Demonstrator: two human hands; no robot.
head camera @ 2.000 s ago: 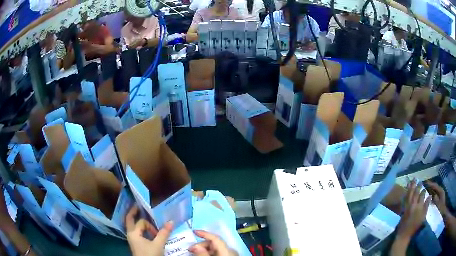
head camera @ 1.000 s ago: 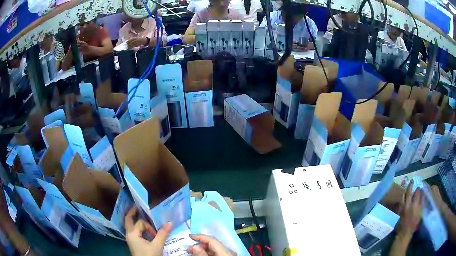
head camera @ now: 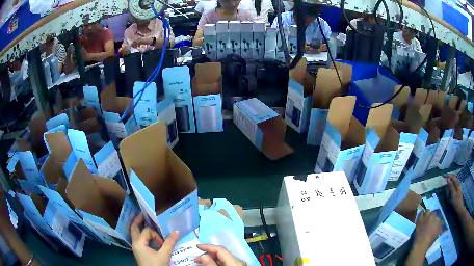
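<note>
An open retail box (head camera: 178, 213), light blue and white with a brown inside, is in front of me with its tall brown top flap (head camera: 145, 143) standing up. My left hand (head camera: 150, 242) grips its lower near corner, thumb on the front. My right hand (head camera: 221, 256) is at the bottom edge, partly cut off, with its fingers at a white printed panel (head camera: 184, 253) below the box. Whether it pinches the panel is not clear. Light blue flat carton blanks (head camera: 223, 228) lie just behind and right of my right hand.
Open erected cartons (head camera: 102, 205) stand at left and more (head camera: 378, 171) at right. One carton (head camera: 255, 120) lies on its side on the green bench (head camera: 218, 171). A white equipment case (head camera: 322, 218) is right of my hands. A neighbour's hands work at far right.
My hands and the box have barely moved. At far right, the neighbour's hands have moved apart and a blue and white carton piece is now lower, under one hand.
</note>
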